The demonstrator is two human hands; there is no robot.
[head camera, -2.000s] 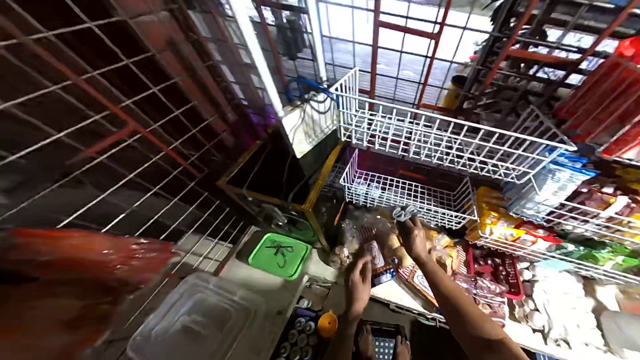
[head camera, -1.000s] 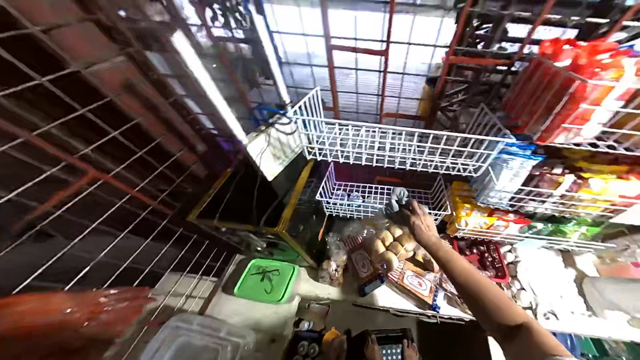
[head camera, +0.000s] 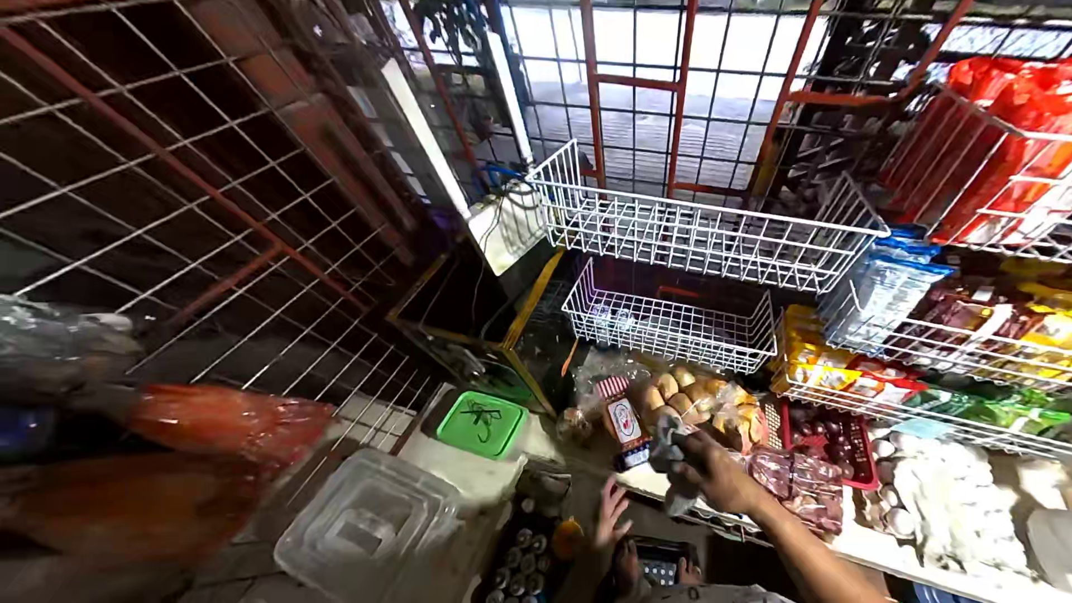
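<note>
My right hand [head camera: 722, 473] grips a crumpled grey cloth [head camera: 667, 444], which hangs over the front edge of the shelf [head camera: 649, 483]. Just behind it lie round bread rolls [head camera: 682, 395] in clear plastic, and a packaged loaf [head camera: 625, 425] with a printed wrapper lies to their left. My left hand [head camera: 611, 512] is raised below the loaf with its fingers apart, holding nothing. Beneath both hands, another person's hands [head camera: 628, 563] hold a dark device with buttons [head camera: 659, 569].
Two white wire baskets [head camera: 695, 239] [head camera: 670, 331] hang above the bread. A green-lidded container [head camera: 482, 425] and a clear plastic box [head camera: 368, 523] stand at left. A red basket of onions [head camera: 829, 440] and white eggs [head camera: 900, 519] sit at right.
My right hand has come down from the lower wire basket to the shelf's front edge with the cloth. My left hand, out of view one second ago, shows again.
</note>
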